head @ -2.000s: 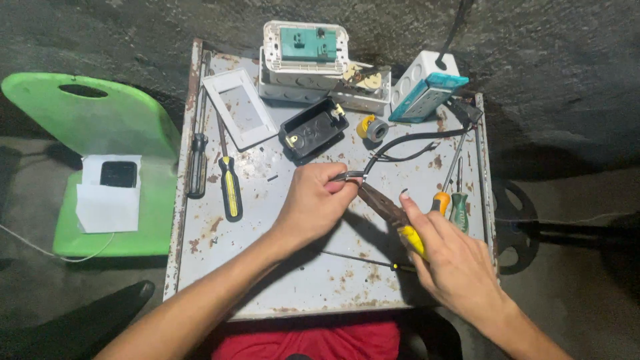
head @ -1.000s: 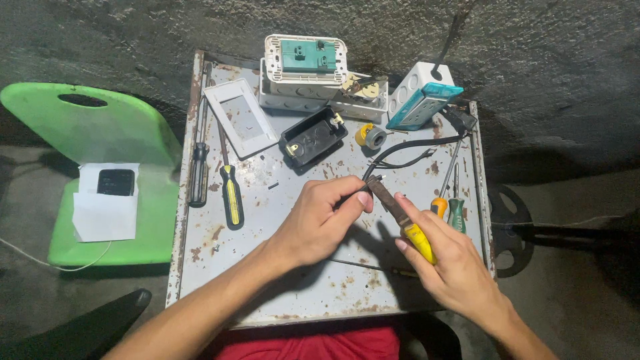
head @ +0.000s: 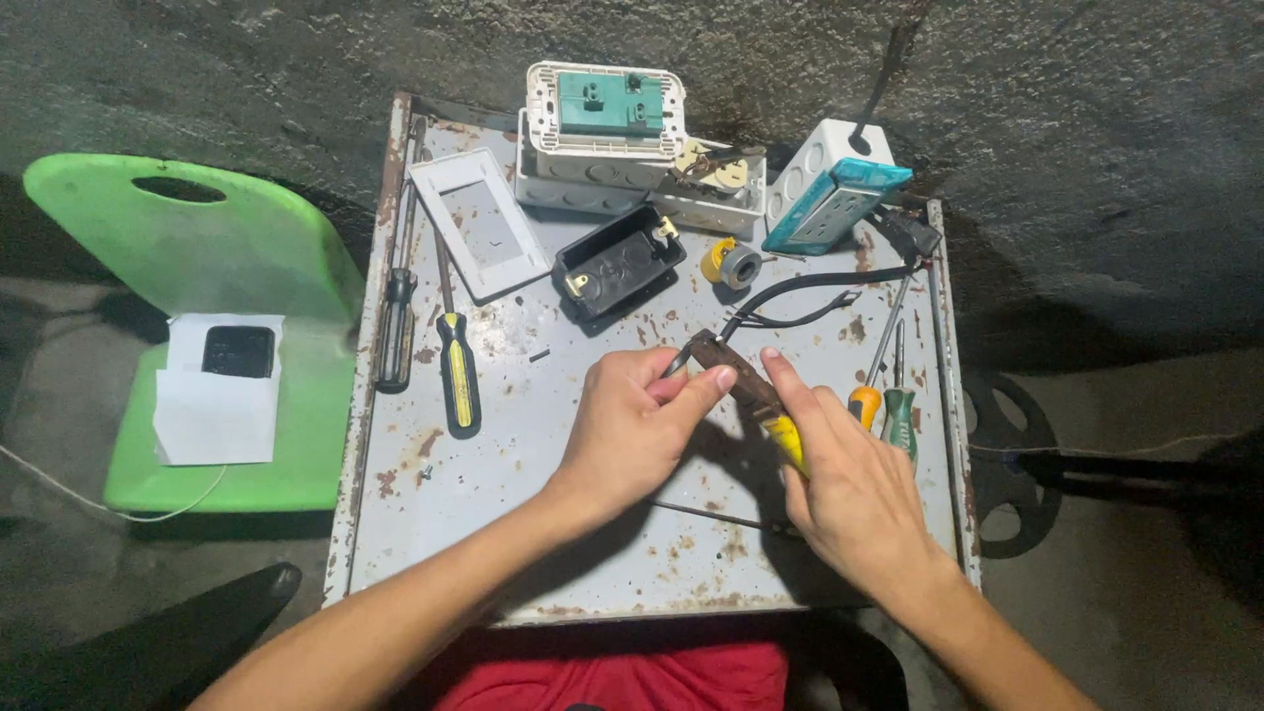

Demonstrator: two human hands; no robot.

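Note:
My left hand [head: 632,425] pinches the end of a black electrical cable [head: 790,283] over the middle of the table. In my right hand [head: 854,464] are rusty pliers [head: 741,375] with yellow handles, their jaws at the cable just beside my left fingertips. Whether the jaws are fully closed on it I cannot tell. Beyond my hands the cable splits into branches and runs to the table's right edge. A black electrical box [head: 620,265] lies behind my left hand, and a yellow-and-grey roll of tape [head: 731,265] is to its right.
Screwdrivers lie at left [head: 459,380] and right [head: 864,400], one [head: 899,425] green-handled. A white faceplate [head: 481,225], a socket box with a green module [head: 607,109] and a blue-framed outlet box [head: 834,193] stand at the back. A green chair [head: 237,257] is left of the rusty metal table [head: 474,553].
The pliers' jaws have moved along the cable at my left fingertips, and my left thumb now stretches toward the jaws. My right index finger has straightened along the pliers.

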